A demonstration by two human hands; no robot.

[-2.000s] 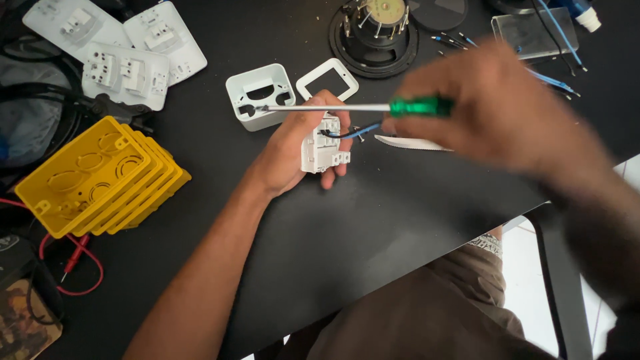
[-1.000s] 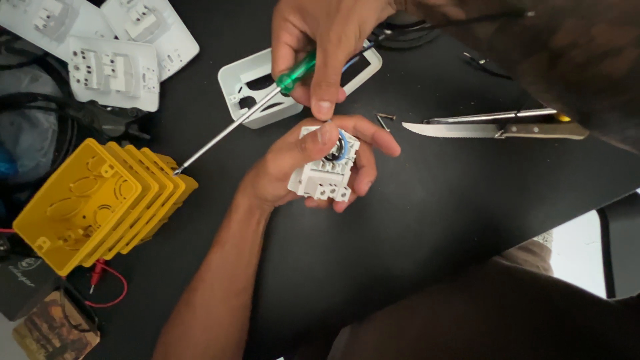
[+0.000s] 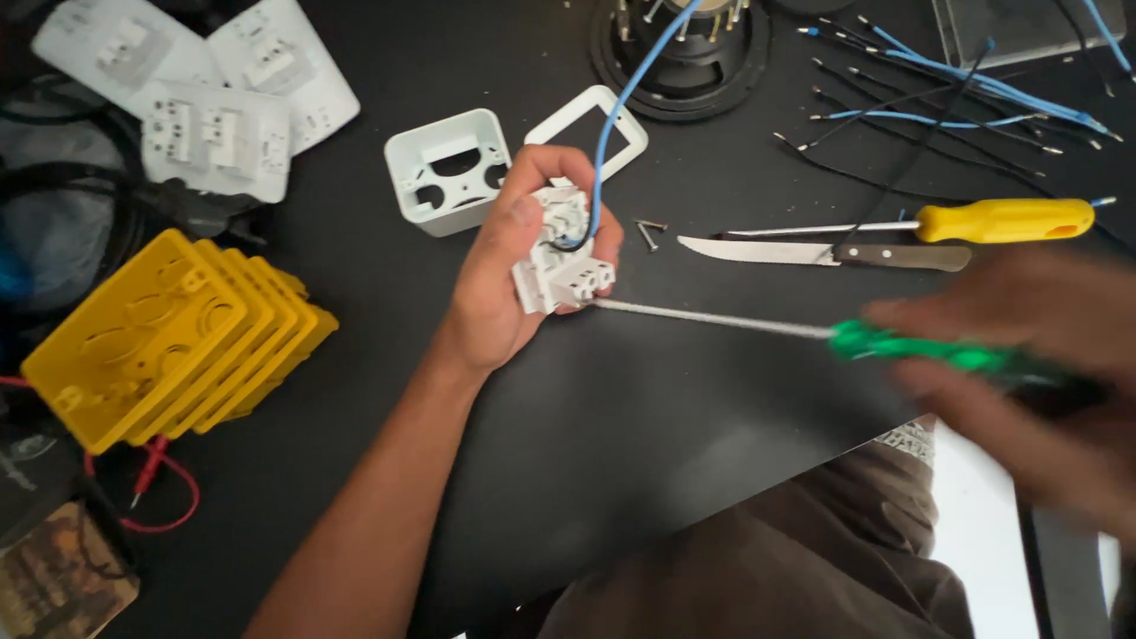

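Note:
My left hand (image 3: pixel 524 240) holds a white electrical switch or socket module (image 3: pixel 568 253) with its terminals showing. A blue wire (image 3: pixel 612 115) and a black wire come out of the module, the blue one arching up past the top of the view. My blurred right hand (image 3: pixel 985 382) grips a green-handled screwdriver (image 3: pixel 728 319), its shaft pointing left and its tip at the module's lower edge. Whether the tip sits in a screw cannot be told. Behind my left hand stand a white surface-mount box (image 3: pixel 448 173) and a white rectangular frame (image 3: pixel 635 133).
Yellow electrical boxes (image 3: pixel 169 337) are nested at left, below white switch plates (image 3: pixel 217 146). Right of my left hand lie small screws (image 3: pixel 648 235), a serrated knife (image 3: pixel 763 250) and a yellow-handled screwdriver (image 3: pixel 1003 220). Cut wires (image 3: pixel 941 115) and a loudspeaker (image 3: pixel 679 62) are farther back.
My right hand has moved from above the module to its right, still with the green screwdriver. The screwdriver's tip has left the yellow boxes' side and is now at the module.

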